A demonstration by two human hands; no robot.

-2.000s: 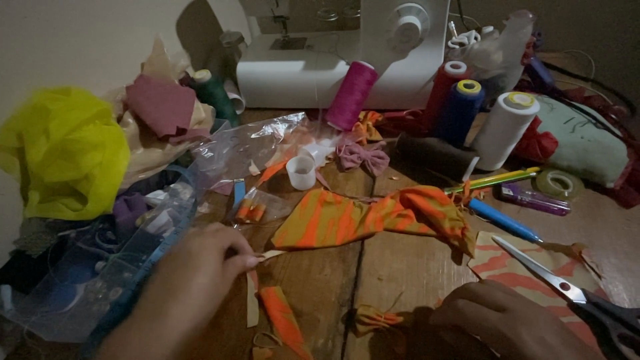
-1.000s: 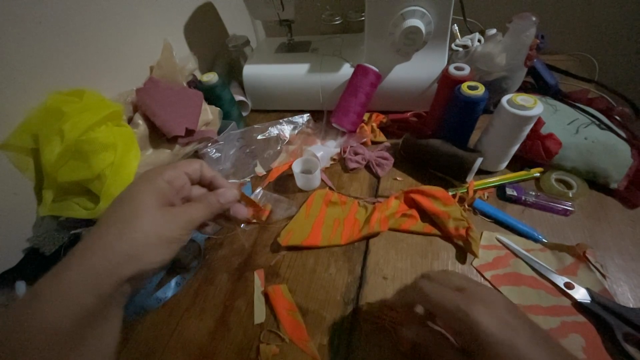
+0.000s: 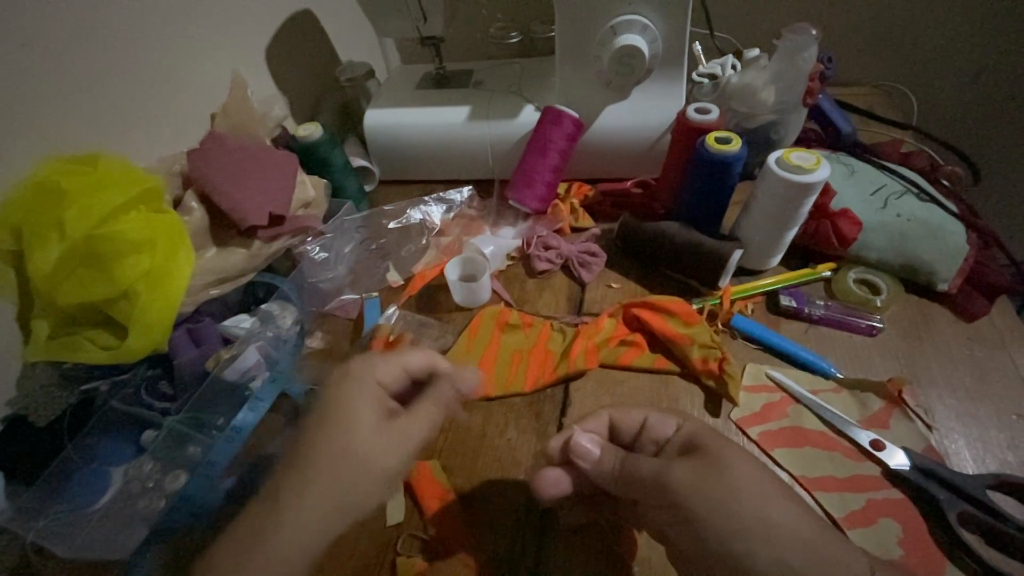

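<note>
My left hand [image 3: 384, 424], blurred, is over the wooden table just left of the striped orange and olive fabric piece [image 3: 560, 344]; whether its fingers hold anything does not show. My right hand [image 3: 632, 464] is below that fabric, its thumb and fingertips pinched together; whatever may be between them is too small to tell. An orange fabric strip [image 3: 433, 492] lies between the hands, near the front. Scissors [image 3: 896, 464] with black handles rest at the right on a patterned fabric piece [image 3: 840, 448].
A white sewing machine [image 3: 448, 120] stands at the back. Thread cones, including a magenta one [image 3: 545, 160] and a white one [image 3: 782, 208], are in front of it. A clear plastic box [image 3: 88, 512] of notions and yellow fabric [image 3: 96, 256] sit left; a blue pen [image 3: 784, 346] lies right.
My left hand has moved from near the small orange items toward the right and nearer. My right hand has risen into fuller view with its fingers pinched.
</note>
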